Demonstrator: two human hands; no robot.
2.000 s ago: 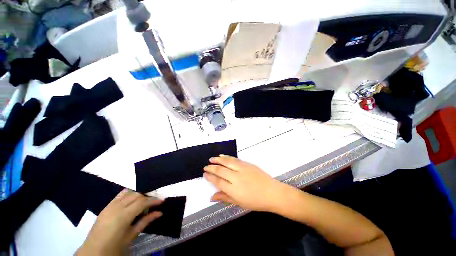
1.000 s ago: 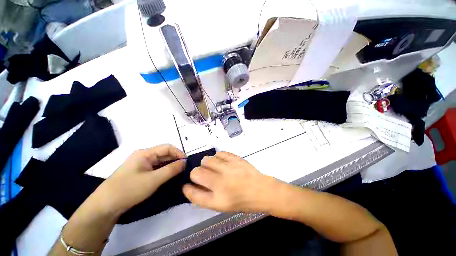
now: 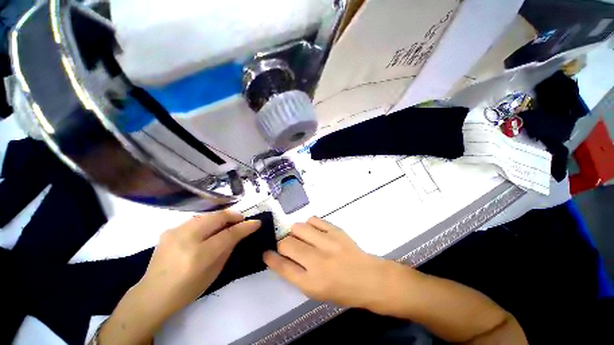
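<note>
My left hand (image 3: 195, 253) is shut on a black fabric strip (image 3: 244, 257), pressing its end with thumb and fingers just in front of the presser foot. My right hand (image 3: 323, 259) is at the strip's right end, its thumb and fingertips at the edge. Part of the strip is hidden under my left hand. The presser foot with its grey block (image 3: 289, 192) stands just behind the strip's end; I cannot tell if they touch. The ribbed grey knob (image 3: 288, 120) and shiny curved guard (image 3: 87, 128) of the sewing machine loom large above.
Loose black pieces (image 3: 60, 219) lie at the left. Another black piece (image 3: 397, 133) lies right of the foot, before a tan cardboard pattern (image 3: 387, 50). A striped scrap (image 3: 491, 145), a red and metal cluster (image 3: 512, 124) and a red stool (image 3: 594, 165) are at the right. A ruler strip (image 3: 464, 219) edges the table.
The view has moved closer to the machine head. From lying separately, the two front black pieces were brought together in both hands, then moved up to near the presser foot.
</note>
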